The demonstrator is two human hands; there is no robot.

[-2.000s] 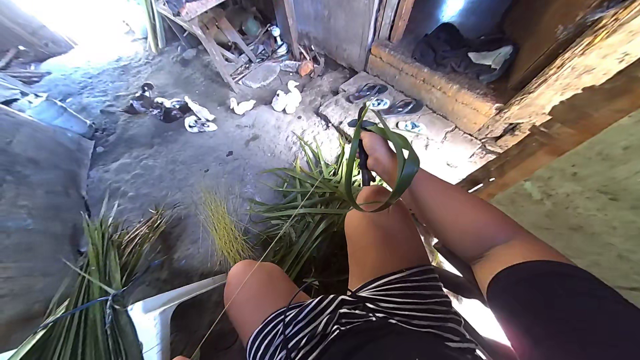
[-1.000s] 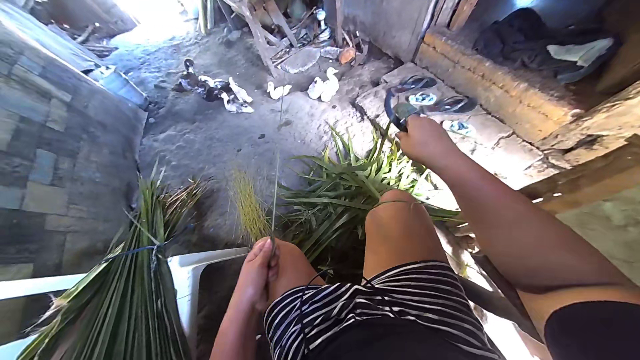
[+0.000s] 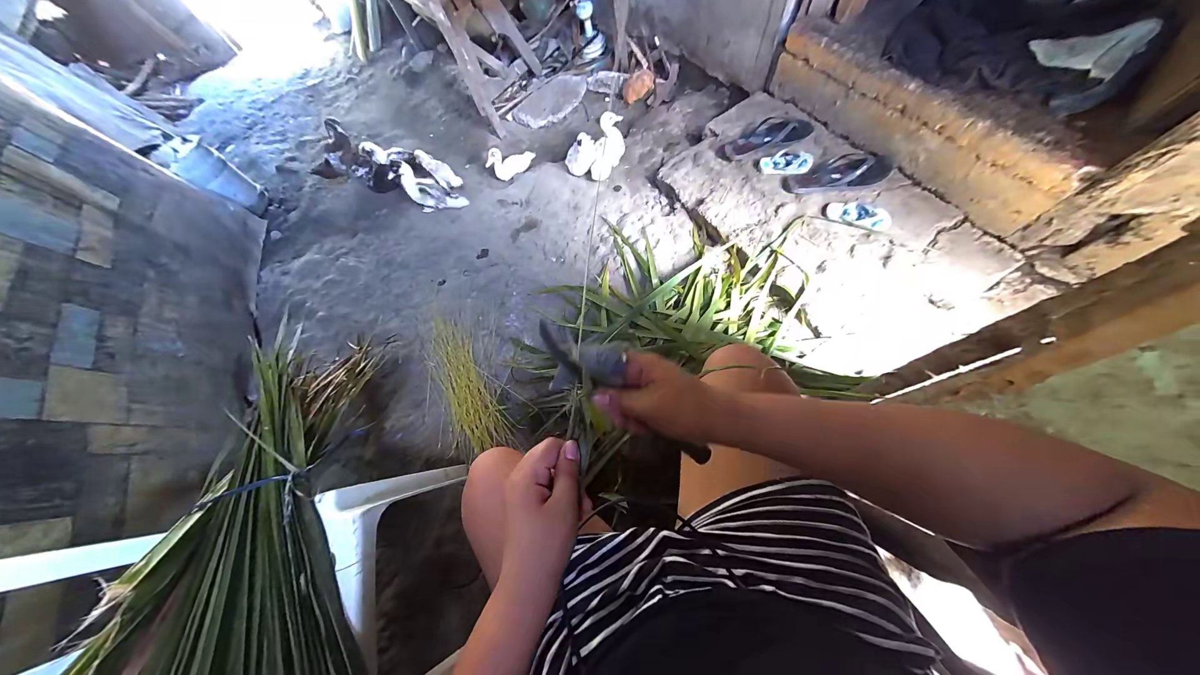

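My left hand [image 3: 547, 483] pinches the lower end of a thin palm-leaf midrib [image 3: 589, 272] over my left knee. Just above it, my right hand [image 3: 652, 398] grips a knife [image 3: 560, 352] with a dark curved blade, partly wrapped in grey cloth, close against the midrib; its handle end sticks out below the hand. A pile of green leaf strips [image 3: 694, 305] lies on the ground beyond my knees. Left of it stands a bunch of thin yellow-green midribs [image 3: 466, 389]. A tied bundle of long palm leaves [image 3: 272, 562] lies at the lower left.
A white plastic chair [image 3: 356, 497] is beside the bundle. Several ducks [image 3: 427, 183] rest on the dirt floor ahead. Slippers [image 3: 848, 172] lie on a stone slab before a doorstep [image 3: 919, 127] at the right. A wooden plank [image 3: 1041, 323] runs along my right side.
My right hand has come from the upper right down to just above my left hand. The looped green strip seen at my right hand two seconds ago is no longer there.
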